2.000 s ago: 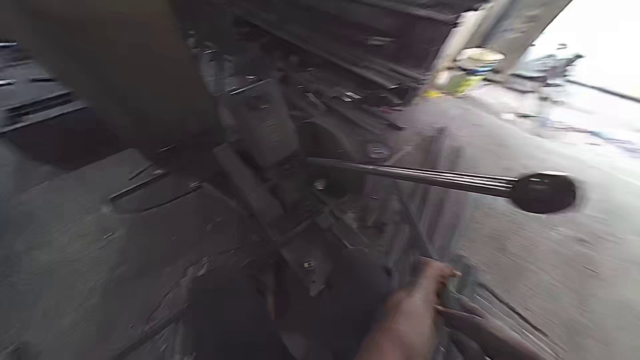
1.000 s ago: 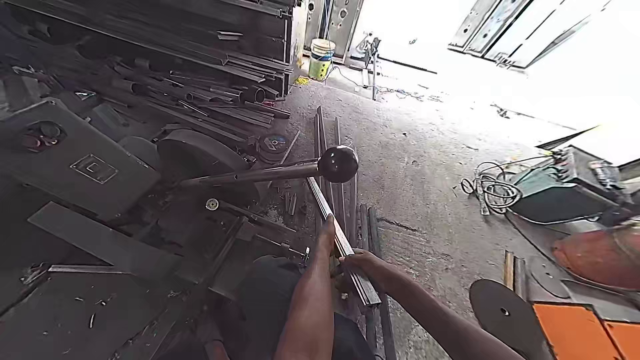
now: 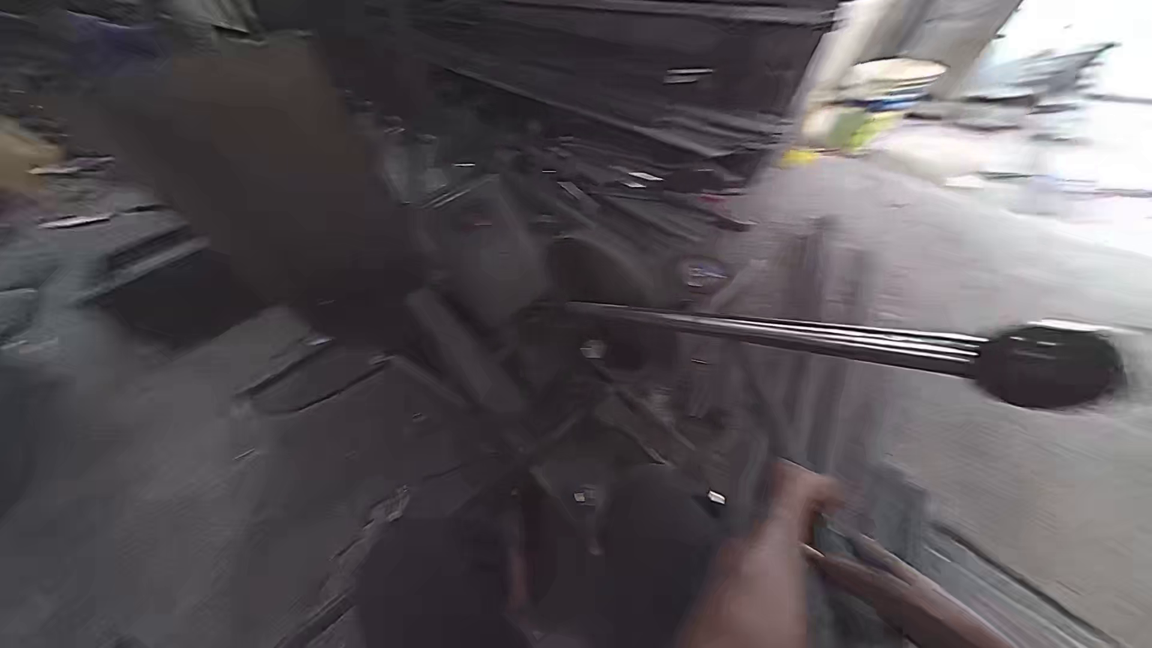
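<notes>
Motion blur softens the whole view. My left hand (image 3: 801, 508) is at the lower right, closed round a long thin metal bar (image 3: 765, 405) that runs up toward the cut-off saw. Just right of it and lower, my right hand (image 3: 841, 562) is also on the bar; its fingers are badly blurred. Above both hands, the saw's lever (image 3: 810, 342) sticks out to the right and ends in a dark ball knob (image 3: 1048, 364). The saw's body (image 3: 490, 252) and dark round disc guard (image 3: 598, 270) are near the middle. Where the bar meets the saw is unclear.
A stack of metal profiles (image 3: 630, 81) stands behind the saw. More long bars (image 3: 819, 333) lie on the floor beyond my hands. A bucket (image 3: 864, 103) is at the upper right. A large brown panel-like shape (image 3: 270, 171) occupies the upper left.
The view has swung strongly since one second ago, so the welding machine and orange panels seen at the right are out of view. Both hands were on the metal bar then too.
</notes>
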